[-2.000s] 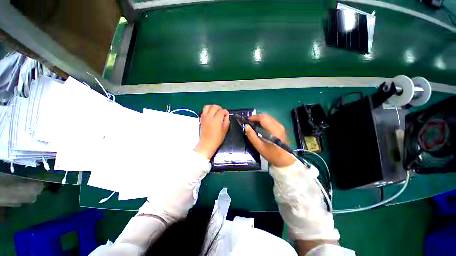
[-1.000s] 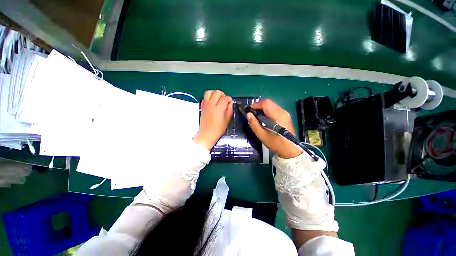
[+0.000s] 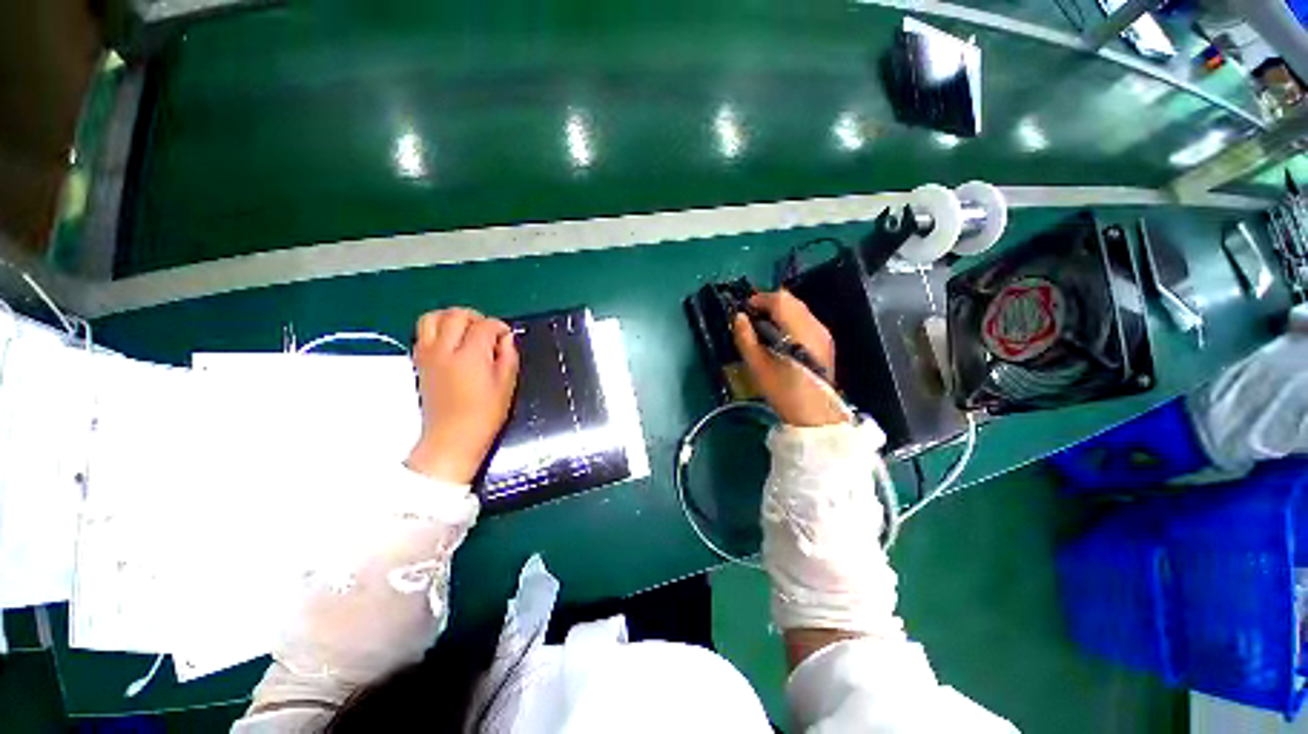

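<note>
A glossy black solar panel [image 3: 552,409] with thin silver lines lies on the green bench mat, with a white edge showing at its right. My left hand [image 3: 462,376] rests on its upper left part; the fingertips hide whether they pinch a lead. A white cable [image 3: 352,340] runs from near that hand to the left. My right hand [image 3: 789,359] holds the black soldering iron [image 3: 779,341] over the black iron stand [image 3: 713,327], to the right of the panel. The iron's tip is hidden at the stand. A yellow sponge [image 3: 742,382] shows beside my right hand.
White-backed panels [image 3: 273,488] overlap at left. A black station box [image 3: 897,359], white reels [image 3: 935,222] and a black fan [image 3: 1054,316] stand at right. Behind the pale rail [image 3: 574,232], a panel [image 3: 940,76] lies on the green belt. Blue bins [image 3: 1219,574] and another person's sleeve [image 3: 1255,409] are at right.
My right hand has moved the iron from the panel to the stand at right. My left hand stays at the panel. The view has turned right, showing more of the fan and blue bins.
</note>
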